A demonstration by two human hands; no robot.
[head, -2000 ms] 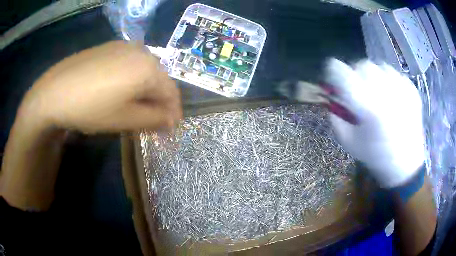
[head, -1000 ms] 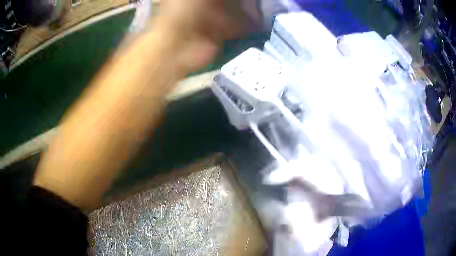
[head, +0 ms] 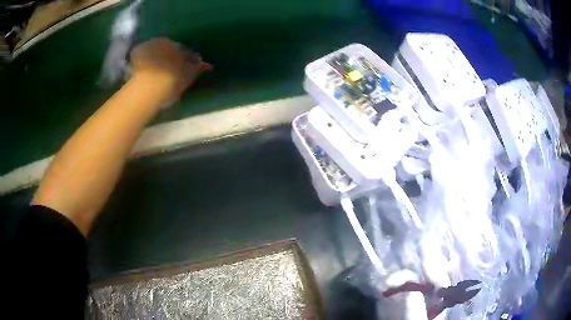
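Note:
My left hand (head: 164, 65), bare and slightly blurred, is over the green belt, its fingers partly curled; I cannot tell if it holds anything. My right hand (head: 404, 303), in a white glove, is at the bottom edge, partly cut off. It holds red-handled side cutters (head: 438, 297), dark jaws pointing right. An open socket unit (head: 360, 81), green board and yellow block showing, lies tilted on top of other white units. Another open unit (head: 329, 165) is below it. White cords and clear bags (head: 463, 206) trail down from the units.
The cardboard box of silver slivers (head: 219, 287) is at the bottom. A pale rail (head: 219, 128) separates the dark mat from the green belt (head: 250, 50). A blurred whitish bag (head: 119, 44) is at upper left. A blue sheet (head: 438, 19) lies behind the upright units (head: 441, 69).
The view has swung from the box toward the belt and stack. My left hand has moved left, away from the stack. An open unit now shows on top of the stack.

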